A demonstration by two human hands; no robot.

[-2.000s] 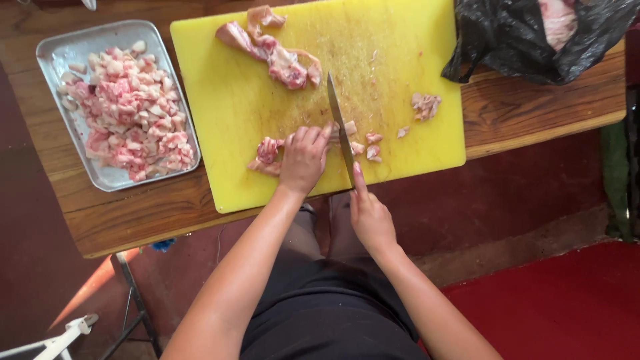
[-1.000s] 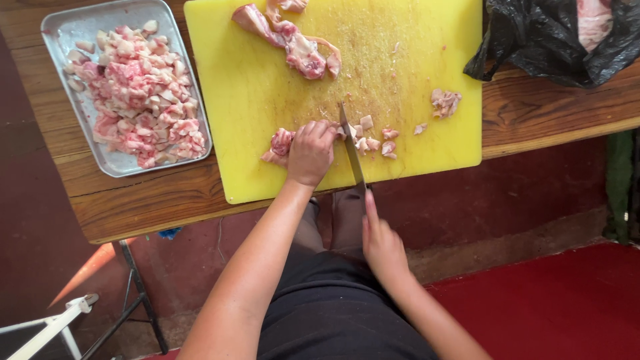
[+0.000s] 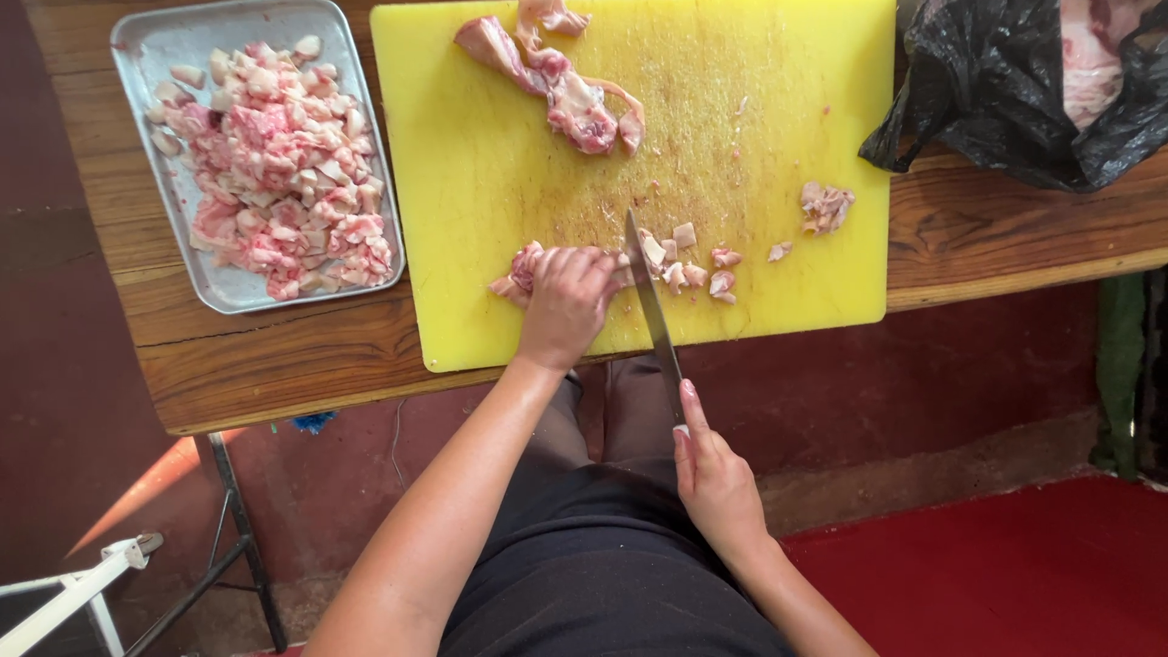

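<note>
My left hand [image 3: 570, 297] presses a strip of raw meat [image 3: 522, 272] against the yellow cutting board [image 3: 776, 283] near its front edge; the hand hides much of the strip. In my right hand [image 3: 716, 470] is the handle of a long kitchen knife [image 3: 652, 306], its blade upright beside the strip's right end, just right of my left fingers. Small cut pieces [image 3: 683, 235] lie right of the blade. A larger piece of raw meat with skin [image 3: 579, 105] rests at the back of the board, and a small clump of bits [image 3: 826, 207] sits near the right edge.
Left of the board, a metal tray [image 3: 208, 274] holds a heap of chopped meat and fat. A black plastic bag [image 3: 995, 100] with more meat showing lies at the back right. All stand on a wooden table [image 3: 274, 365]. A white metal frame [image 3: 78, 593] is at the lower left.
More small cut pieces lie right of the blade than two seconds ago. My left hand stays on the strip and the knife remains in my right hand.
</note>
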